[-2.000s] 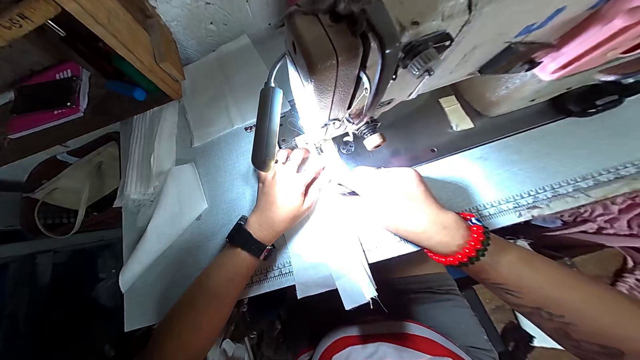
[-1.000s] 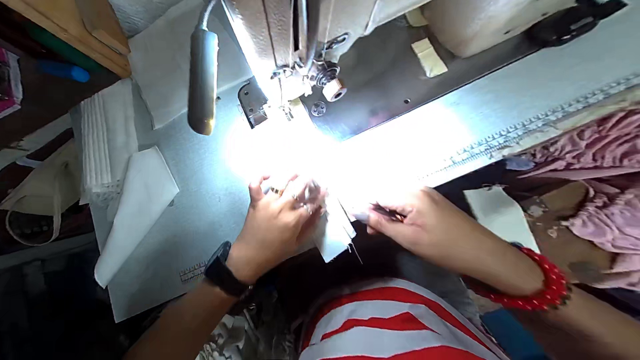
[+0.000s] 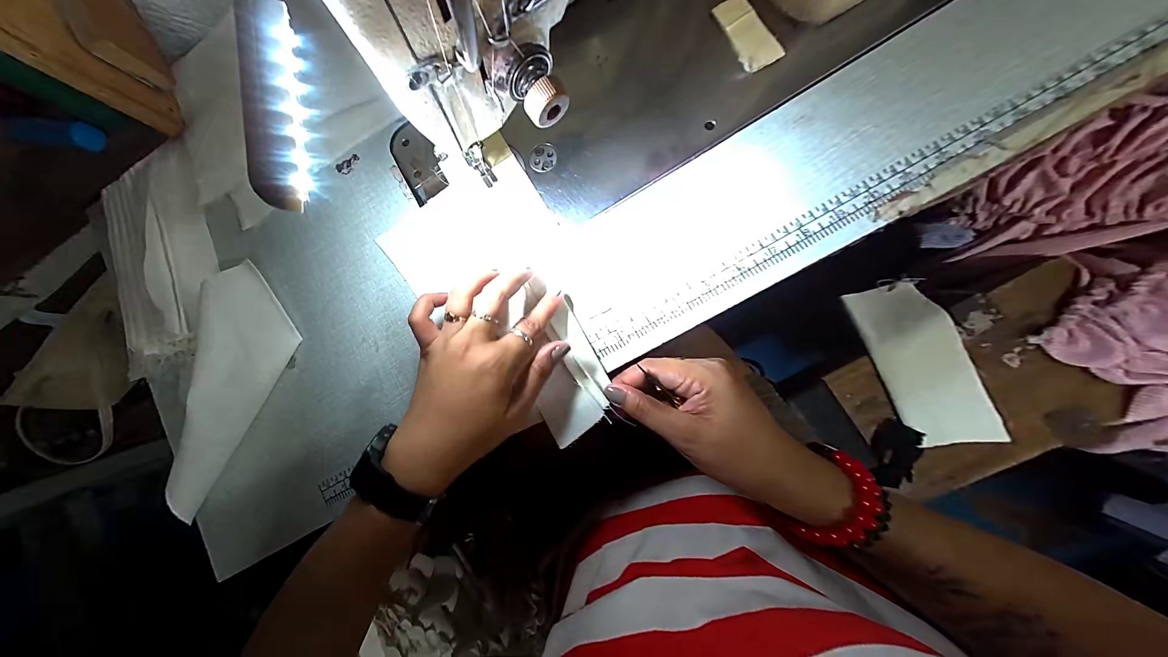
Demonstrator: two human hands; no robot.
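White fabric [image 3: 456, 224] lies on the sewing machine bed, its far end by the presser foot [image 3: 478, 164] and its near end over the table's front edge. My left hand [image 3: 479, 365], wearing rings and a black watch, rests on it with the fingers spread. At the fabric's near corner, my right hand [image 3: 680, 397] pinches the edge between thumb and finger. A small dark pointed tool [image 3: 659, 385], perhaps thread snips, sits in the same hand, mostly hidden by the fingers. Lamp glare washes out part of the fabric.
A lit LED lamp [image 3: 274, 109] hangs at the upper left. Stacked white fabric pieces [image 3: 151, 255] and a folded one [image 3: 233, 365] lie at left. A measuring tape [image 3: 794, 239] runs along the front edge. Pink fabric [image 3: 1086, 182] and a white piece [image 3: 931, 365] lie at right.
Both hands have moved from beside the needle area toward the table's front edge, the fabric with them. The view has shifted closer to the table.
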